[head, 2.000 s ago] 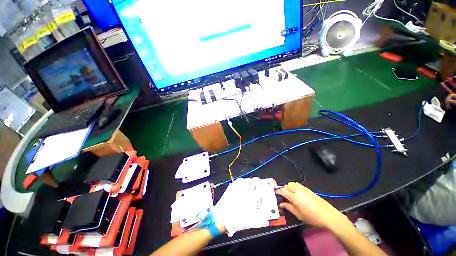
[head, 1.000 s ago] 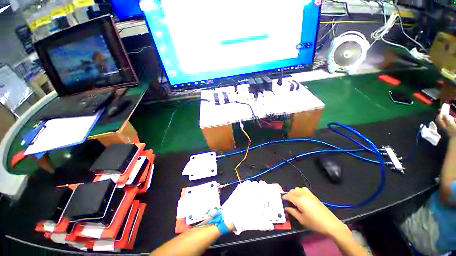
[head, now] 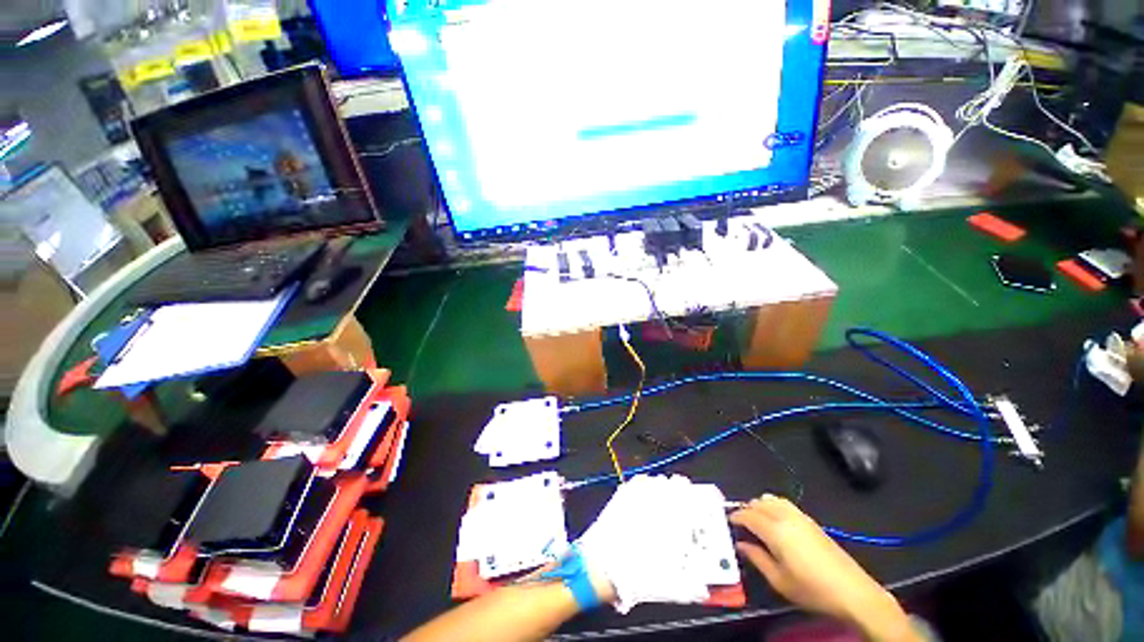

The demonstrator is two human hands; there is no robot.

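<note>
My left hand, in a white glove with a blue wrist strap, lies flat over a white square unit on a red tray. My right hand is bare, with its fingertips at the unit's right edge by the end of a blue cable; what the fingers hold is too small to tell. A second white unit sits on a red tray at the left, with a blue cable in it. A third white unit lies behind it, also cabled.
Black units in red trays are stacked at the left. A white shelf stands below a bright monitor. A black mouse and a white connector bar lie right. A laptop is back left. Part of another person shows at the right edge.
The whole view has shifted, so the bench things sit further right and lower. Both hands stay at the same unit. The other person's hand at the right has left the view.
</note>
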